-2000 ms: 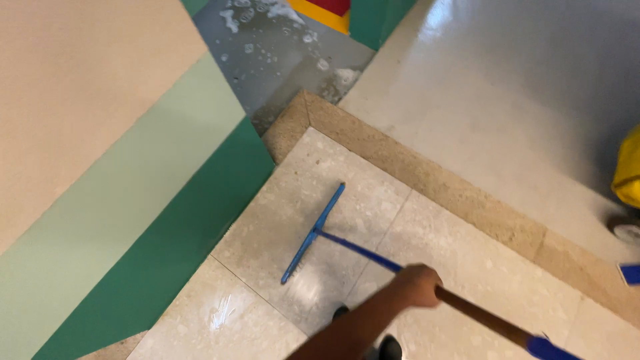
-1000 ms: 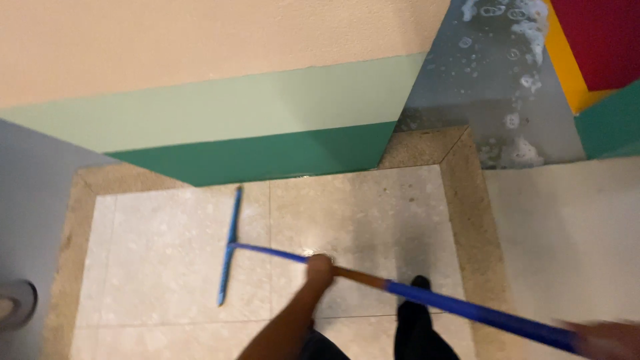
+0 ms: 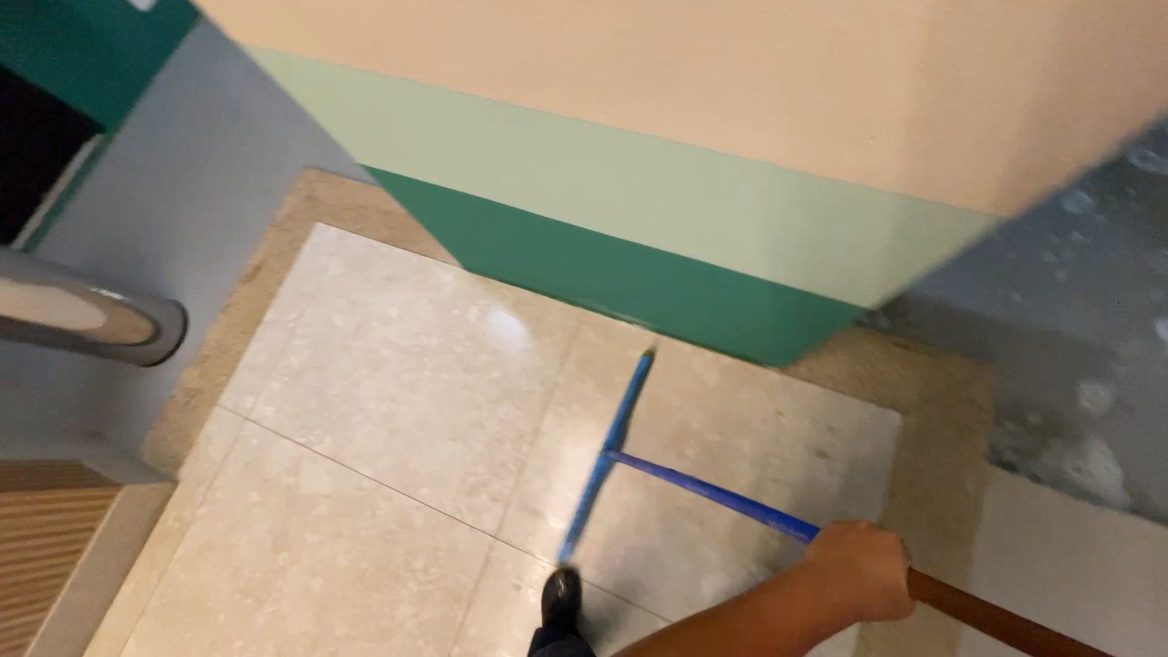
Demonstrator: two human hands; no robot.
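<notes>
My left hand (image 3: 862, 570) is closed around the pole of a long-handled floor squeegee, where its blue part meets a brown part. The blue pole (image 3: 730, 497) slopes down leftward to the middle of a narrow blue squeegee head (image 3: 625, 415). That head lies on pale floor tiles (image 3: 383, 365), with its far end close to the foot of the wall and its near end by the toe of my black shoe (image 3: 561, 598). The brown part of the pole runs out at the lower right edge. My right hand is out of frame.
A wall with peach, pale green and dark green bands (image 3: 620, 260) stands ahead. A brown stone border (image 3: 940, 429) edges the tiles. Grey floor with foam patches (image 3: 1086, 465) lies at right. A round metallic post (image 3: 100, 310) and a ribbed brown surface (image 3: 50, 557) are at left.
The squeegee head has moved along the wall, away from the stone corner by the foamy floor. My right hand, at the right edge one second ago, has left the view. The view has swung left.
</notes>
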